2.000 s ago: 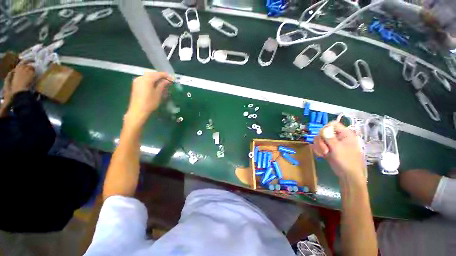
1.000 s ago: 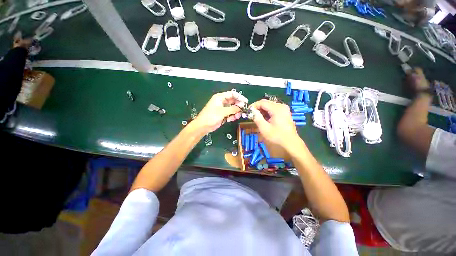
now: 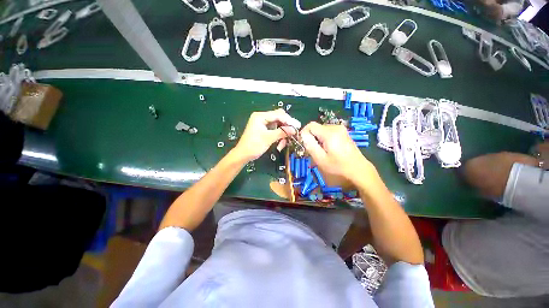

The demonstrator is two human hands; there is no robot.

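My left hand (image 3: 263,137) and my right hand (image 3: 331,148) meet above the left rim of the open parts box. Their fingertips pinch a small part (image 3: 295,139) between them; it looks pale with a thin dark strand, mostly hidden by the fingers. The brown open parts box (image 3: 291,180) holds blue cylinders (image 3: 303,166) and lies partly under my right hand. More blue cylinders (image 3: 360,125) lie behind my right hand, beside a small mixed hardware heap (image 3: 328,117). Small white rings (image 3: 273,157) and metal parts (image 3: 233,133) lie left of the box.
White looped units (image 3: 414,141) are heaped at right, and others (image 3: 280,47) lie on the green belt beyond the white rail (image 3: 241,86). A grey post (image 3: 137,39) stands upper left. A closed cardboard box (image 3: 37,105) sits far left. People sit on both sides; a forearm (image 3: 489,174) shows at right.
Both hands have come together from far apart at the rail and the blue pile. Since one second ago they have stayed together, fingers shifting slightly. The right neighbour's arm has drawn back from the belt.
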